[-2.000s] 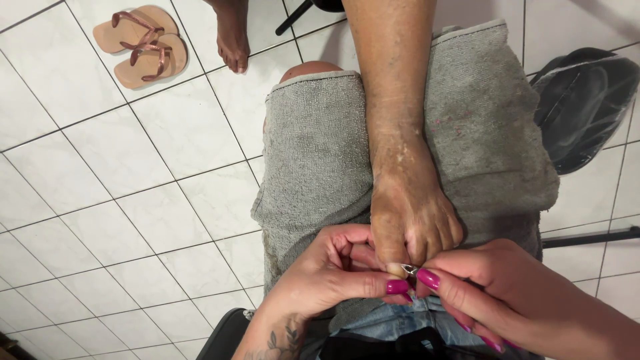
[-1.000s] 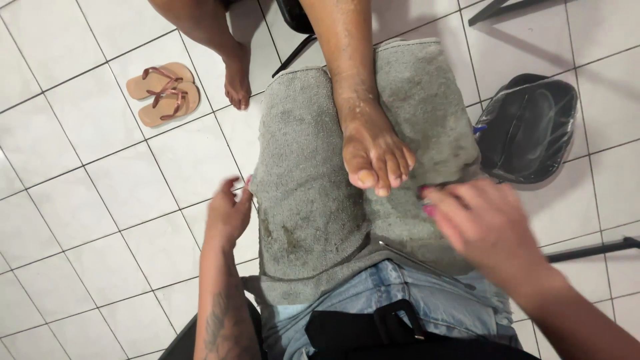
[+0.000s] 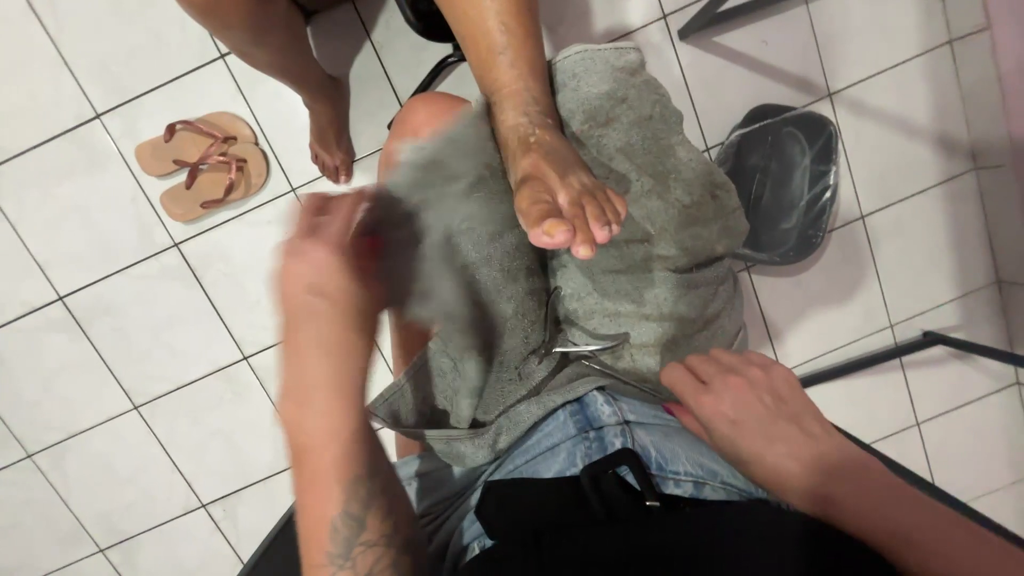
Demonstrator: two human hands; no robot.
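A grey towel [image 3: 640,264] lies over my lap. My left hand [image 3: 336,248], blurred, grips the towel's edge at the left and holds that side lifted. Another person's bare foot [image 3: 560,184] rests on the towel between my knees. Metal nippers [image 3: 588,348] and a thin metal tool [image 3: 620,376] lie on the towel below the toes. My right hand [image 3: 736,400] is low at the right, by the end of the thin tool; its fingertips are partly hidden, so whether it grips the tool or the towel is unclear.
Tan flip-flops [image 3: 216,168] lie on the tiled floor at the left, near the person's other foot [image 3: 330,136]. A black basin with clear plastic over it [image 3: 780,184] stands on the floor at the right. Dark metal legs [image 3: 872,360] reach in from the right.
Two seconds ago both hands were at the toes with a small metal tool. They moved apart, and the left side of the towel, flat one second ago, is now lifted by my left hand.
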